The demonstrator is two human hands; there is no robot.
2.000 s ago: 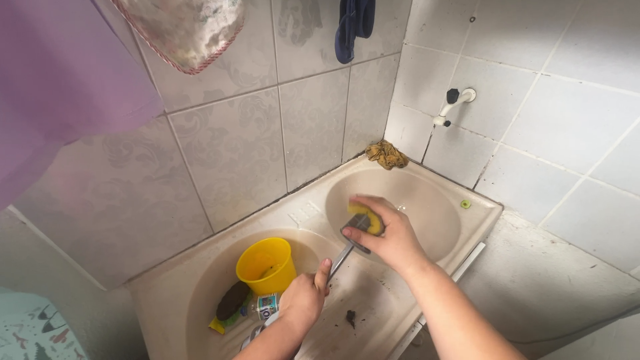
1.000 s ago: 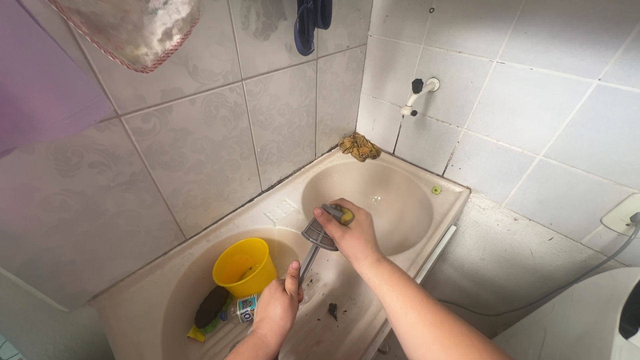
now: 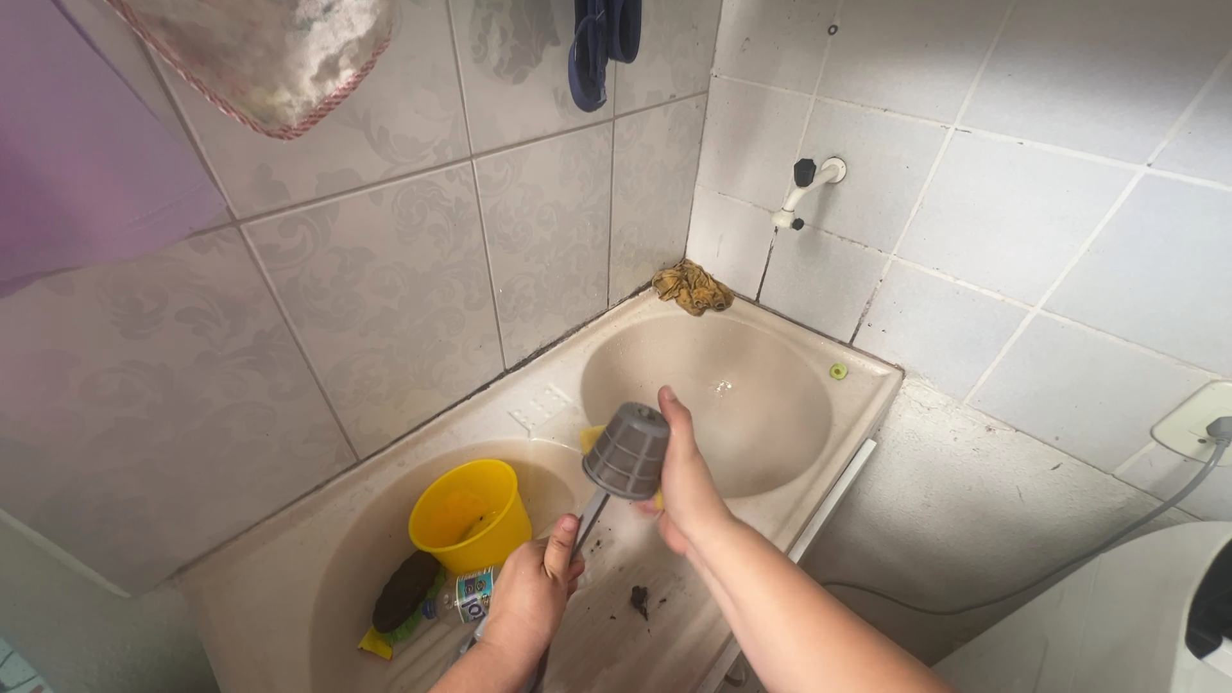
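My left hand (image 3: 527,589) is closed around the grey handle of a utensil whose grey ribbed, cup-shaped plastic head (image 3: 630,452) points up and away from me. My right hand (image 3: 685,472) is at the right side of that head, with parts of a yellow sponge (image 3: 590,438) showing behind the head and below my fingers. The palm hides how the fingers hold the sponge. Both hands are over the beige double sink, near the divide between the basins.
The left basin holds a yellow tub (image 3: 472,515), a dark oval brush or pad (image 3: 404,590), a plastic bottle (image 3: 472,595) and dark debris (image 3: 639,602). A brown cloth (image 3: 693,287) lies at the back corner below a wall tap (image 3: 808,192). A power cable (image 3: 1088,563) runs at right.
My right hand has gone from over the ribbed head to its right side, and the head now shows more fully. My left hand keeps hold of the handle.
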